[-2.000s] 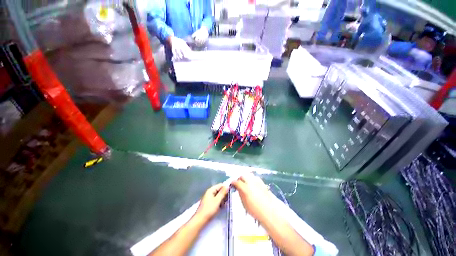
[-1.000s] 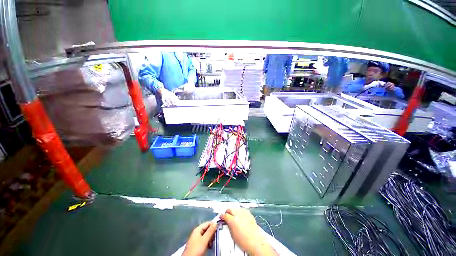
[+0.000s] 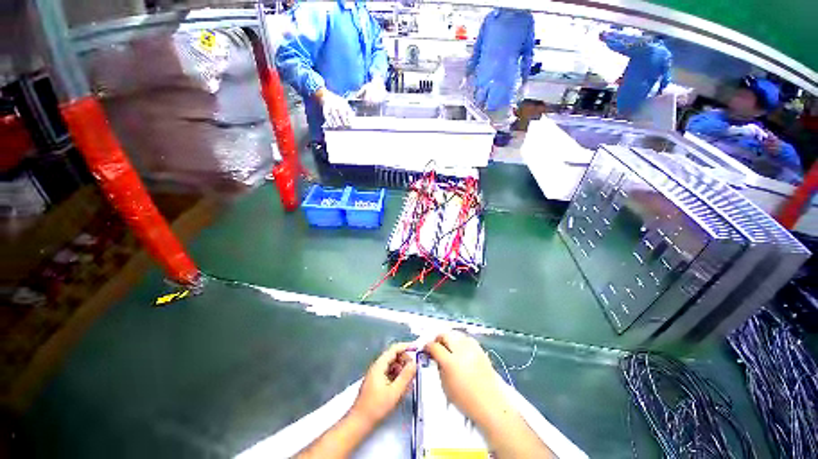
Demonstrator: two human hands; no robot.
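A long narrow power module (image 3: pixel 434 421) with a yellow patch lies on a white sheet (image 3: pixel 334 420) at the bottom centre. A thin black cable (image 3: pixel 416 403) runs along its left edge. My left hand (image 3: pixel 387 384) and my right hand (image 3: pixel 462 366) meet at the module's far end, fingertips pinched close together on a thin whitish strip, possibly a cable tie (image 3: pixel 416 350). My fingers hide most of it. A thin cable loop (image 3: pixel 517 359) shows beyond my right hand.
Wired modules (image 3: pixel 437 224) with red leads lie ahead, with a blue parts bin (image 3: pixel 344 207) to their left. Metal enclosure panels (image 3: pixel 641 242) and black cable coils (image 3: pixel 686 408) are at right. A yellow-black cutter (image 3: pixel 172 297) lies by the left post. A person opposite handles an open metal case (image 3: pixel 408 143).
The view tilted up, then partly back down. My hands stay together at the module's far end, with the fingers slightly shifted. A person in blue now stands behind the far case.
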